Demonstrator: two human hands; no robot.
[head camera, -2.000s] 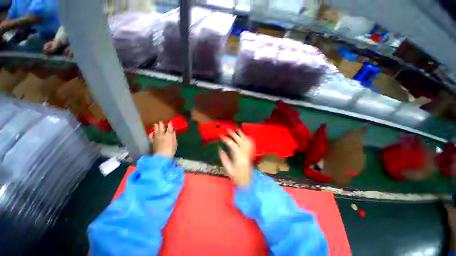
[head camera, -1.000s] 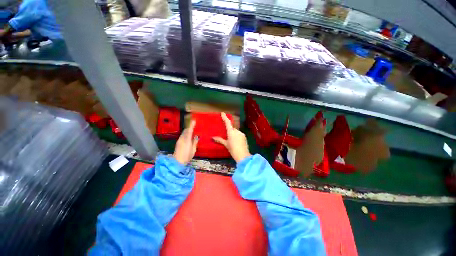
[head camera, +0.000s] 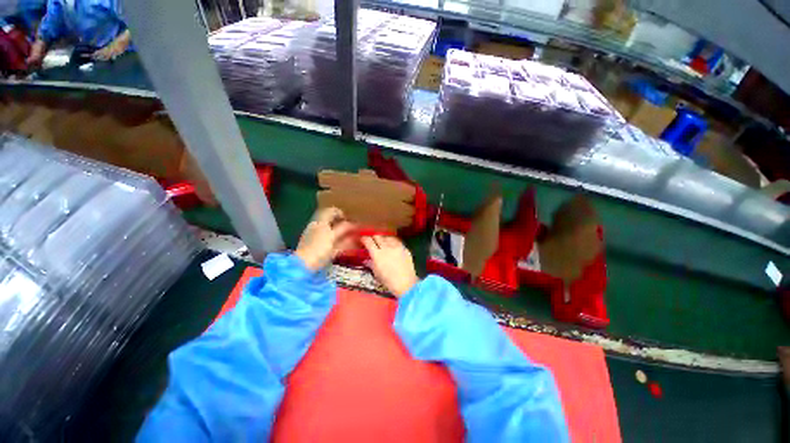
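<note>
A red gift box (head camera: 353, 254) lies at the near edge of the green conveyor, with its brown lid (head camera: 367, 201) standing up behind it. My left hand (head camera: 324, 240) is at the box's left side, fingers bent over it. My right hand (head camera: 390, 262) is at its right side, fingertips on the red part. My hands hide most of the box. Another red box (head camera: 419, 213) stands just behind the lid on the right. Two open boxes with brown flaps, one nearer (head camera: 482, 242) and one farther right (head camera: 573, 251), are on the belt.
The red mat (head camera: 364, 372) lies before me. Clear blister trays (head camera: 95, 285) are stacked at left, beside a grey upright (head camera: 197, 130) and a white slip (head camera: 217, 266). Packed tray stacks (head camera: 520, 108) stand beyond the conveyor (head camera: 684, 268). A person's blue sleeve (head camera: 87, 22) shows at far left.
The red surface between my hands has given way to an upright brown lid. My left hand has moved in over the box; my right hand has lowered. Boxes on the right have shifted along the belt.
</note>
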